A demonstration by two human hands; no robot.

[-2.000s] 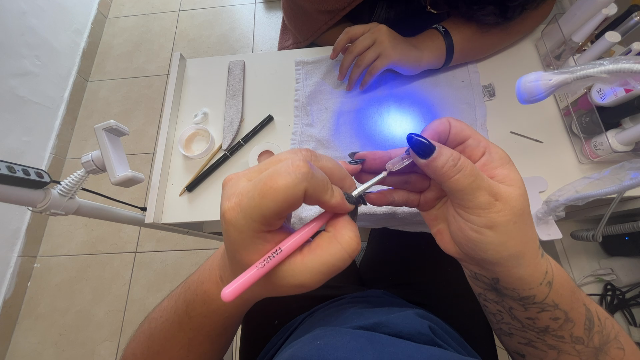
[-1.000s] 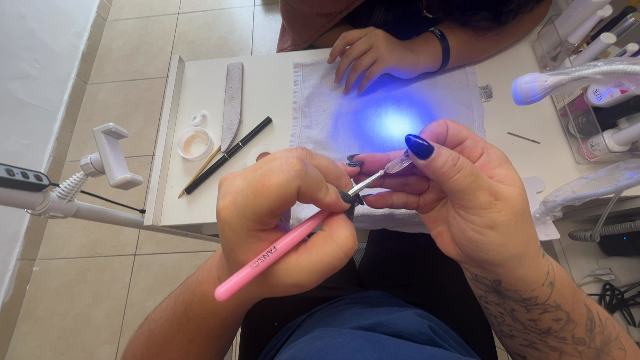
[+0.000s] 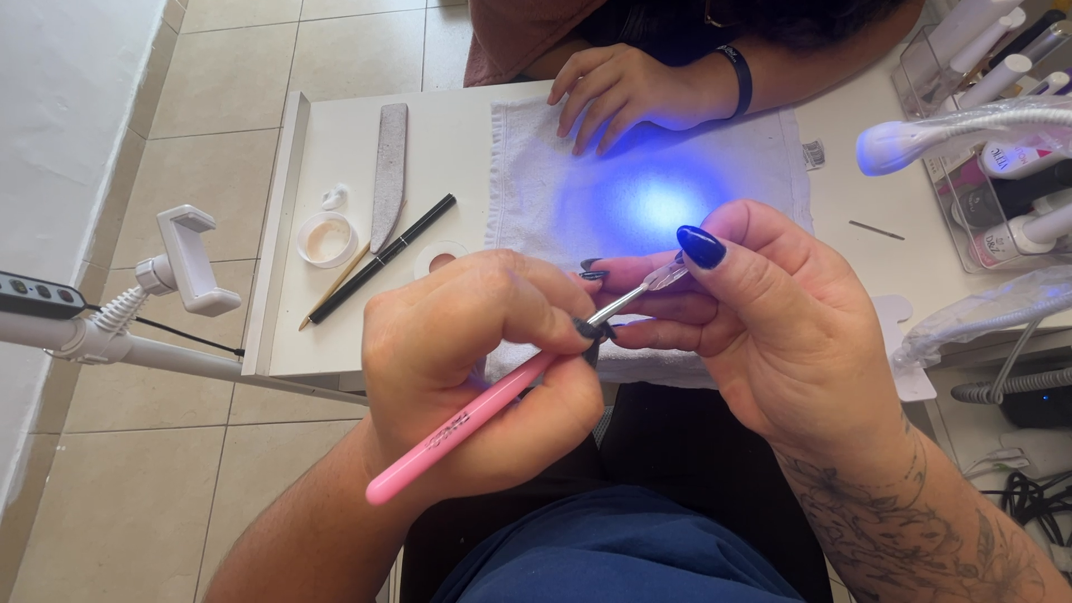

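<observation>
My left hand (image 3: 486,368) is closed around a nail brush with a pink handle (image 3: 461,427) and a silver ferrule, angled up to the right. The brush tip touches a small clear nail form or tip (image 3: 666,275), which my right hand (image 3: 779,310) pinches between thumb and forefinger. My nails are long, dark and glossy. Blue-violet light falls on the white towel (image 3: 536,184) just beyond my hands. What lies under my left hand's palm is hidden.
Another person's hand (image 3: 636,92) rests on the towel's far edge. At left lie a nail file (image 3: 389,176), a black pen-like tool (image 3: 381,260), a wooden stick and a small open jar (image 3: 327,239). A lamp head (image 3: 892,149) and bottle organizers stand right; a phone clamp (image 3: 197,260) is far left.
</observation>
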